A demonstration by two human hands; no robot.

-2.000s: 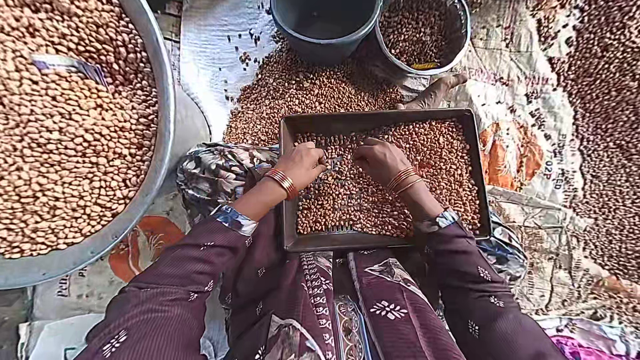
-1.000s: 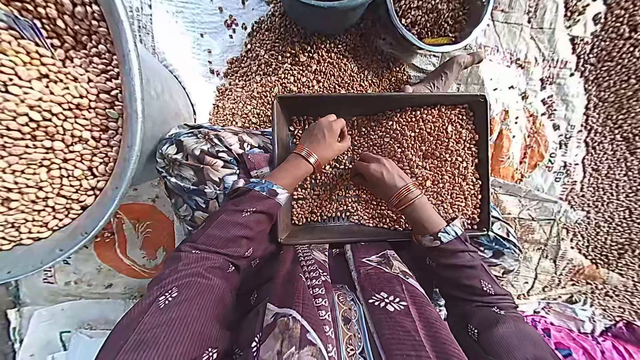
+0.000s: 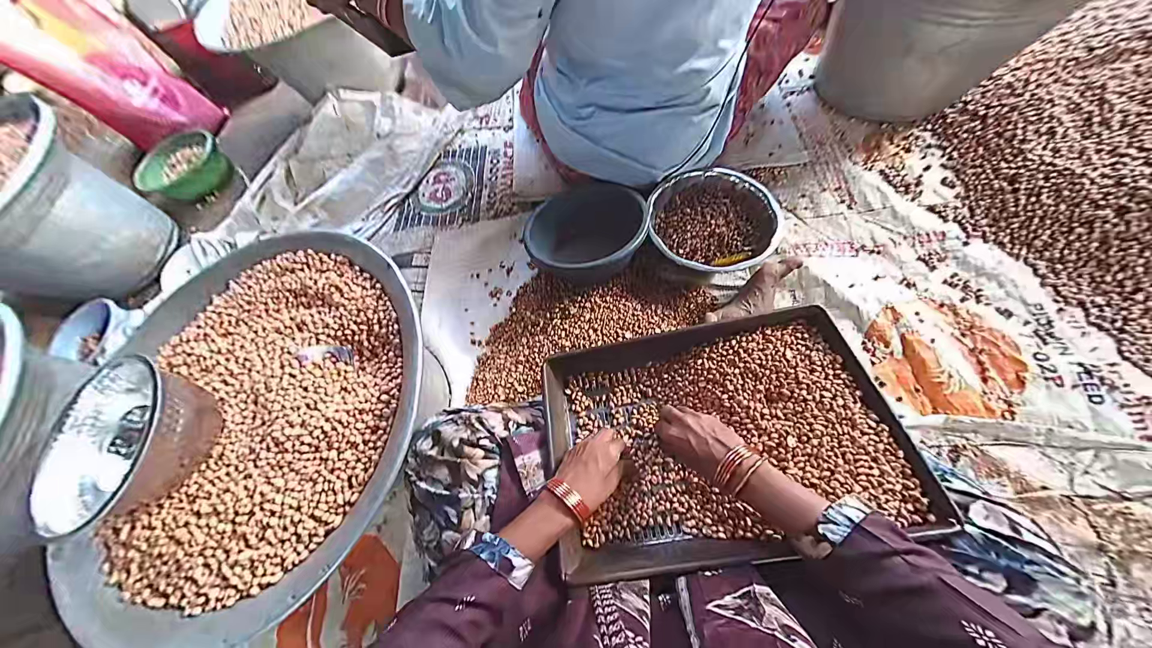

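Observation:
A dark rectangular metal sieve tray [image 3: 666,556] rests across my lap, with brown nuts or seeds [image 3: 810,405] spread over its slotted base. My left hand [image 3: 594,468], with bangles at the wrist, is down among them on the tray's left side. Close by, to the right, my right hand [image 3: 697,439] touches the nuts near a patch of bare slots. The fingers of both hands are bent and their tips partly hidden, so whether either hand grips any nuts is unclear.
On the left stands a big metal basin [image 3: 409,360] of paler nuts with a metal pot [image 3: 144,441] in it. Beyond the tray are a nut heap [image 3: 576,333], a grey tub [image 3: 585,234], a metal bucket of nuts [image 3: 711,220] and a seated person in light blue [image 3: 630,90].
The view has swung upward and now takes in the seated person and more containers. My hands have stayed over the tray, and more bare slots show near them than one second ago.

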